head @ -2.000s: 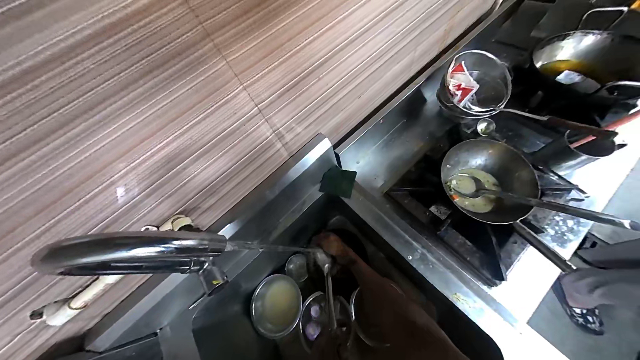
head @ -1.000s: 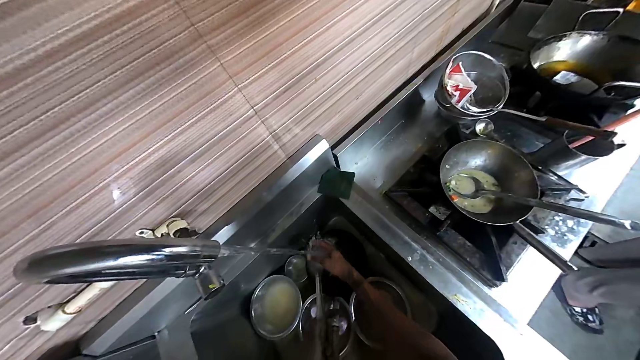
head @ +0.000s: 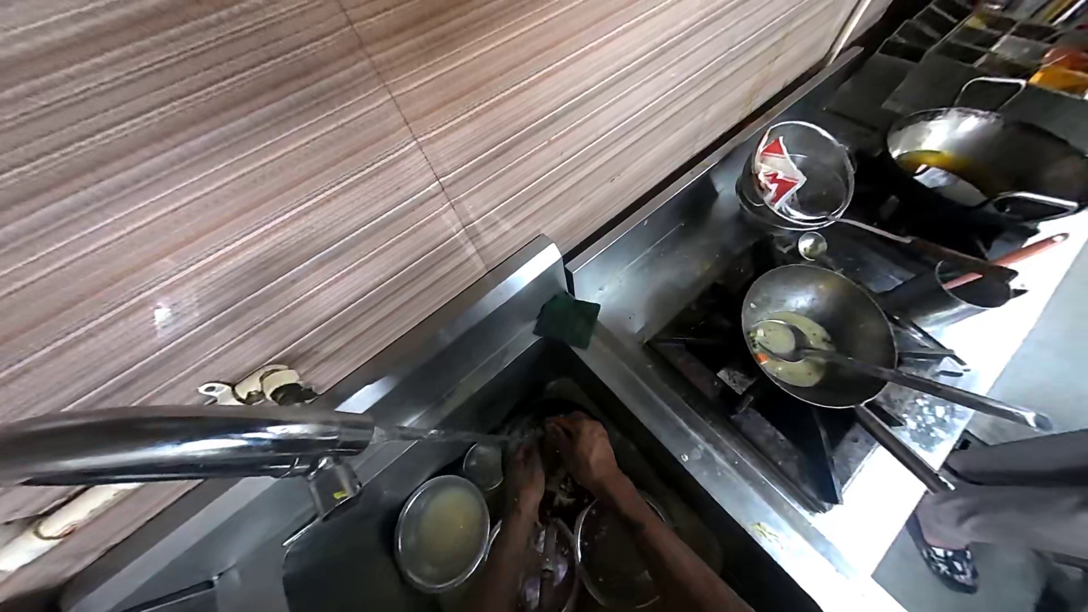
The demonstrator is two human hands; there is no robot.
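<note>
Both hands are low in a dark steel sink, at the end of a water stream from a chrome tap (head: 187,442). My right hand (head: 582,446) has curled fingers, and my left hand (head: 524,476) is close beside it. Whether either hand holds anything is too dark and blurred to tell. Left of my left forearm sits a round metal bowl of cloudy liquid (head: 442,533), with a small cup (head: 484,466) above it. Another bowl (head: 557,565) shows between my forearms, and a larger round vessel (head: 616,552) lies partly under my right forearm.
A green scouring pad (head: 567,320) lies on the sink's corner. On the stove at right stand a pan (head: 850,319) with a ladle in it, a wok (head: 1028,161) and a strainer (head: 820,170) over a pot. A person's leg (head: 1011,484) is at the lower right.
Both hands now show side by side at the water stream; one second ago they were hard to tell apart there. The long utensil seen near the hand two seconds ago is no longer plain there.
</note>
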